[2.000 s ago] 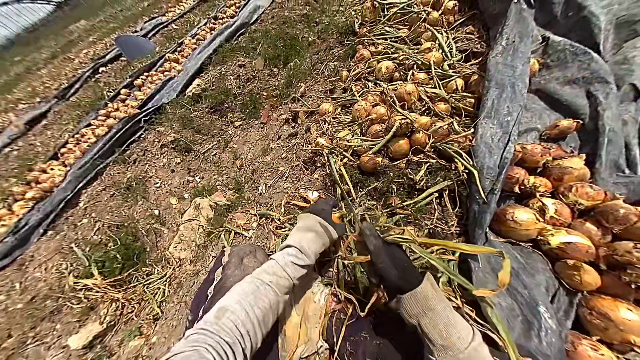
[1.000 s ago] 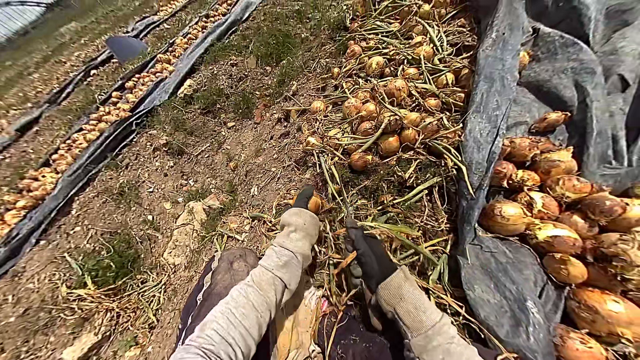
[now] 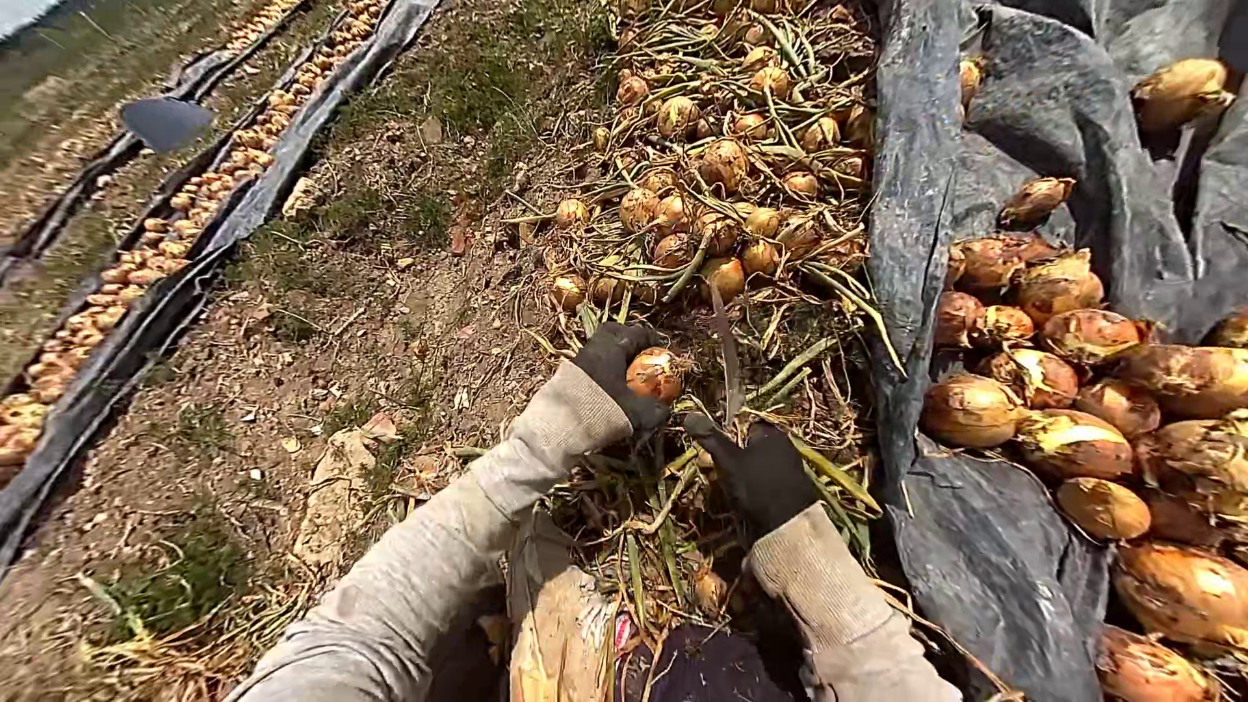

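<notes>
My left hand (image 3: 624,375), in a dark glove, is closed around a brown onion (image 3: 655,375) whose roots point right. My right hand (image 3: 760,473), gloved too, grips a knife whose narrow blade (image 3: 727,356) points up and away; its handle is hidden in my fingers. Cut leaves and stalks (image 3: 673,497) lie between and below my hands. Just beyond them a heap of onions with dry tops (image 3: 721,166) covers the soil.
On the right, trimmed onions (image 3: 1068,444) lie on grey plastic sheeting (image 3: 916,195). A wooden piece (image 3: 561,624) is close to my lap. Further left runs another onion row (image 3: 156,258) beside sheeting. Stones (image 3: 336,497) and weeds dot the soil.
My left hand has moved up and away from my lap with the onion, which shows more fully now. The knife blade is more plainly visible in my right hand. The view has shifted slightly.
</notes>
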